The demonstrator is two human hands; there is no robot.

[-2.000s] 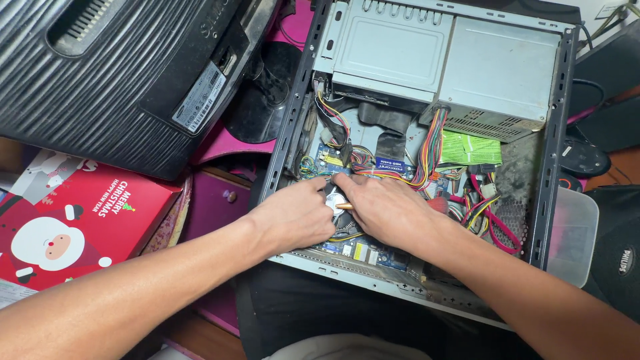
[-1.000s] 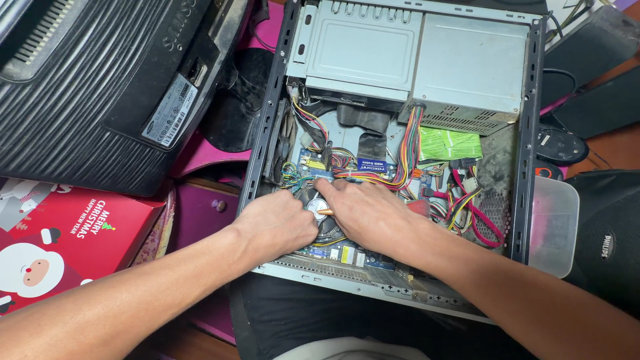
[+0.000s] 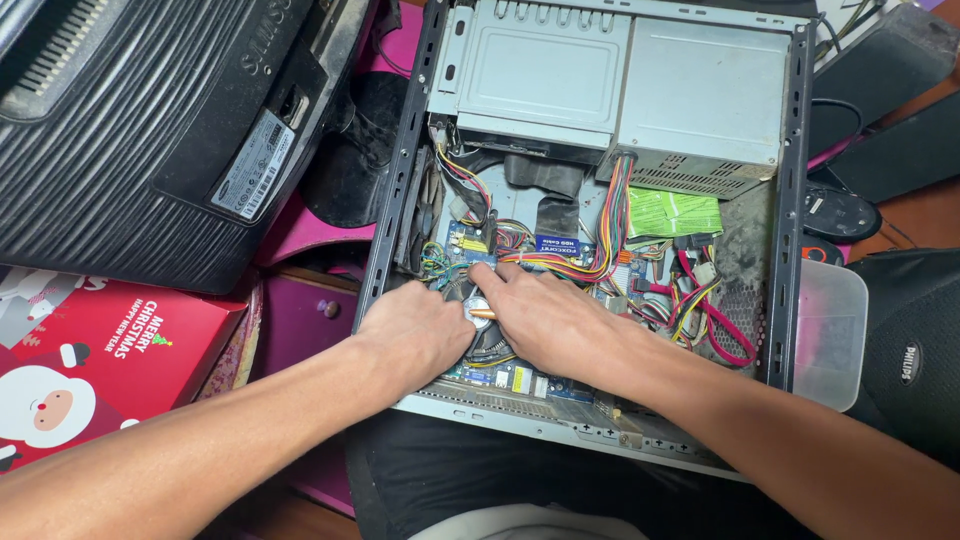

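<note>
An opened computer case [image 3: 787,195] lies before me, its dusty inside showing. Both my hands are on the round CPU cooler fan [image 3: 491,341] on the blue motherboard. My left hand [image 3: 420,330] has its fingers curled at the fan's left side; its fingertips are hidden. My right hand [image 3: 551,322] bends over the fan's upper right, with a thin orange-brown stick-like object [image 3: 482,313] showing beside its fingers, over the silvery fan hub. Whether either hand grips something cannot be seen. Bundled power cables [image 3: 615,217] and a green wrapper [image 3: 673,214] lie above the hands.
A Samsung monitor [image 3: 150,135] lies at upper left, above a red Christmas box [image 3: 120,352]. The power supply [image 3: 705,97] and drive bay [image 3: 540,67] fill the case's top. Right of the case are a clear plastic container [image 3: 829,330], a black mouse [image 3: 840,212] and a black Philips item [image 3: 907,360].
Both hands stay at the fan, with only small shifts of fingers and wrists. The view has shifted somewhat.
</note>
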